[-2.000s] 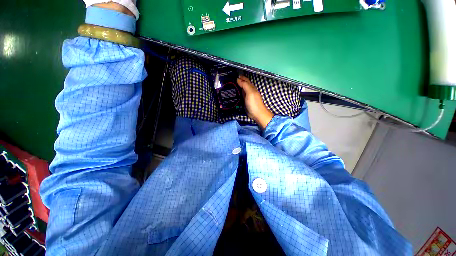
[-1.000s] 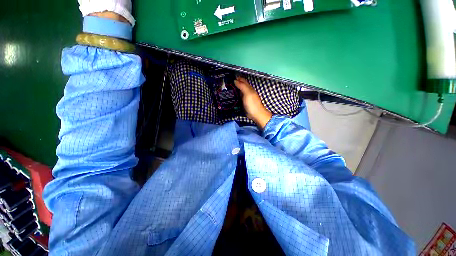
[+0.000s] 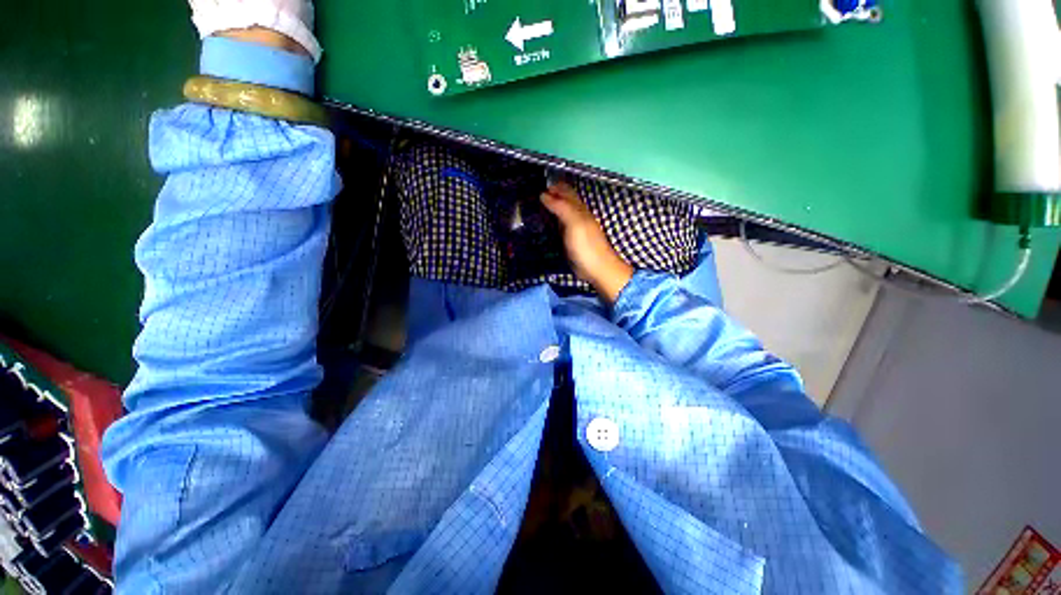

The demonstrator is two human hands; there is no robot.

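Observation:
My right hand [image 3: 585, 246], bare, is at lap level below the bench edge and holds a dark mobile phone [image 3: 524, 229], whose screen is mostly dark. My left hand [image 3: 254, 16], in a white glove, is at the top left, mostly cut off by the frame's edge; its fingers are out of view. A yellow-green bangle [image 3: 254, 100] and a light blue band are at that wrist. A green circuit board [image 3: 559, 51] with a white arrow lies on the bench at the top, partly cut off.
A white tube with a green end [image 3: 1024, 105] stands at the right on the green bench [image 3: 884, 174], with a thin hose hanging from it. At the lower left are black capacitors [image 3: 41, 465] beside a red strip [image 3: 87, 418].
The phone's screen looks darker than before and my right thumb has shifted slightly. The board and bench move slightly in the view. My left arm stays in nearly the same place.

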